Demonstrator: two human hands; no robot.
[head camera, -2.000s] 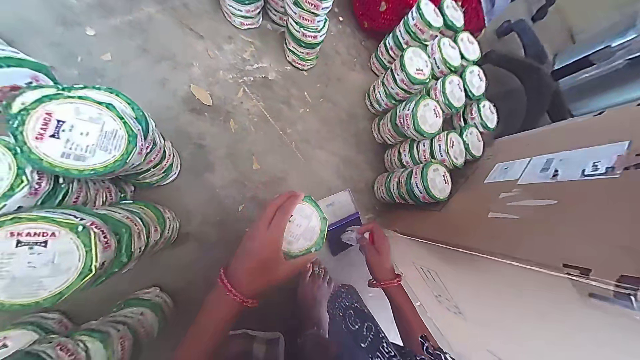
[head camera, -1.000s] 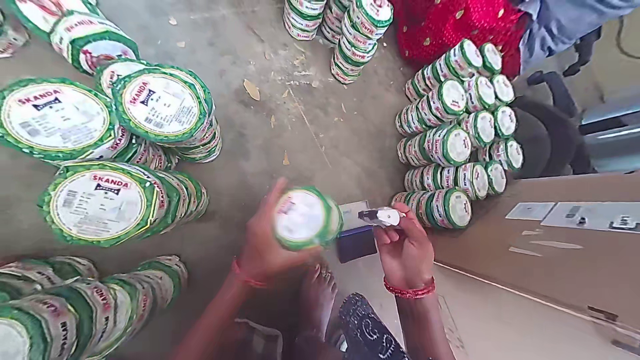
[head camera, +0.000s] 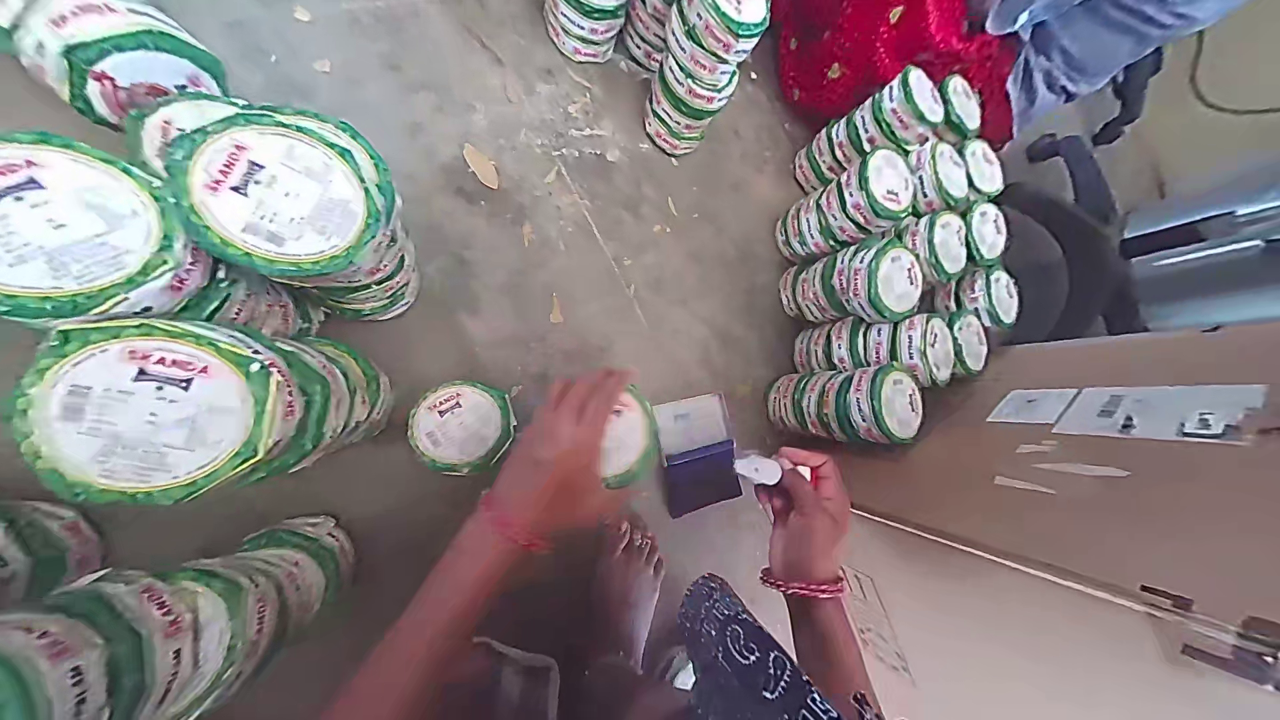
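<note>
My left hand (head camera: 565, 450), blurred, is over a round green-and-white Skanda packet (head camera: 628, 437) near my feet; whether its fingers grip it I cannot tell. Another such packet (head camera: 461, 427) lies flat on the floor to the left of that hand. In my right hand (head camera: 810, 500) is a small white hand stamp (head camera: 760, 470), held between thumb and fingers. Just left of the stamp sits an ink pad with a dark blue case (head camera: 701, 478) and its pale lid (head camera: 692, 424) raised. A red bracelet circles each wrist.
Tall stacks of the same packets (head camera: 150, 415) stand at the left. More stacks (head camera: 895, 280) form rows at the right, beside a large cardboard box (head camera: 1060, 480). Farther stacks (head camera: 700, 70) stand at the top, near red cloth (head camera: 870, 50). Scraps (head camera: 480, 166) lie on the floor.
A second ago my left hand held a packet beside the ink pad; a packet now lies on the floor left of that hand. My right hand keeps the stamp, now lower relative to the pad.
</note>
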